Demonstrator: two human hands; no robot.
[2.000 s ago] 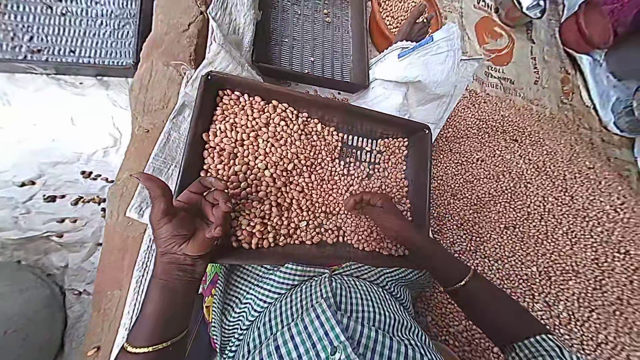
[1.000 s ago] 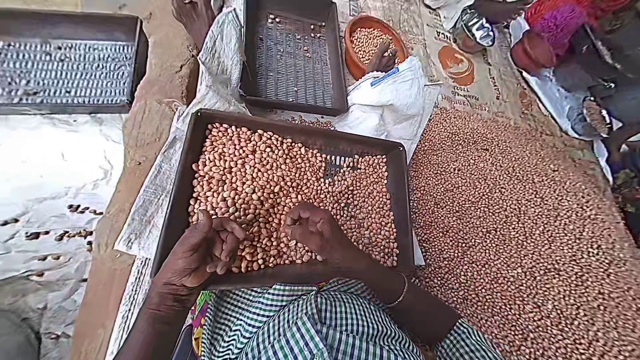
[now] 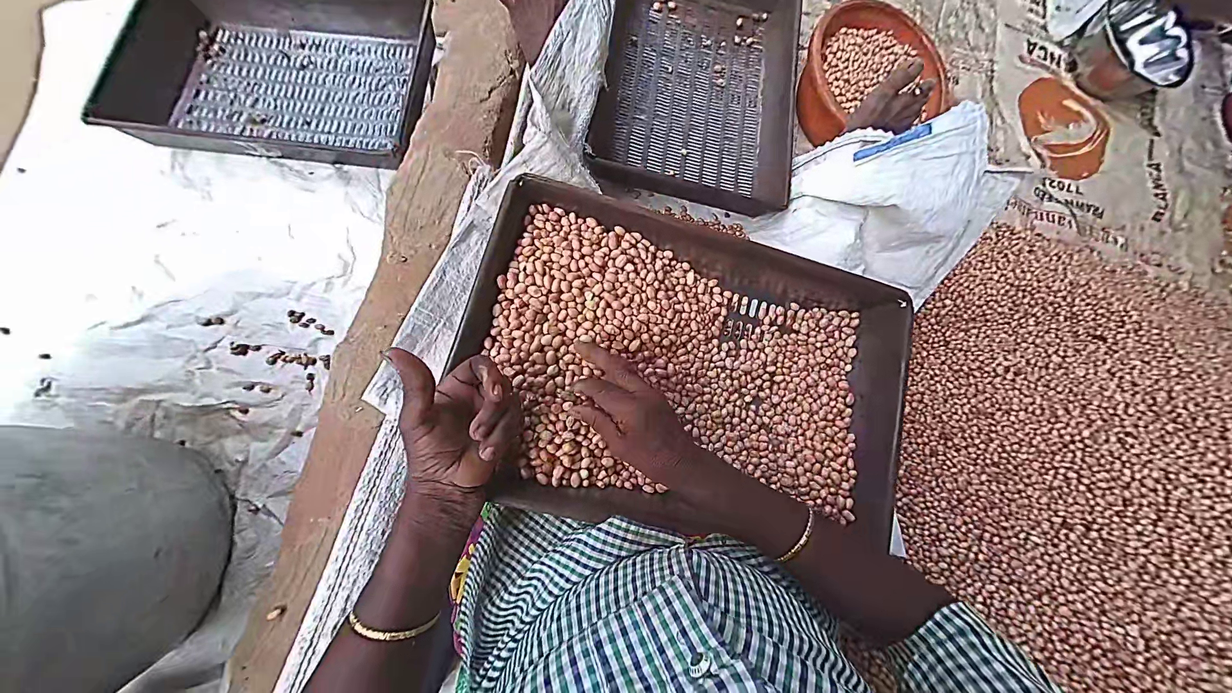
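Note:
A dark slotted sieve tray rests against my lap, tilted in the view. Shelled peanuts cover most of its bottom, with some slots bare at the upper right. My left hand is palm up at the tray's left edge, thumb out and the other fingers curled; whether a nut lies in them cannot be told. Over the peanuts, left of the tray's middle, my right hand reaches with fingers apart, its fingertips at the nuts. Nothing held shows in it.
Beyond are a second slotted tray and an orange bowl of peanuts with another person's hand in it. A third tray stands upper left past an earthen ledge. A large peanut heap spreads right; a grey rounded object sits lower left.
My right hand has opened its fingers over the nuts, after being closer to curled a second ago; two seconds ago it was farther right. My left hand has turned palm up again.

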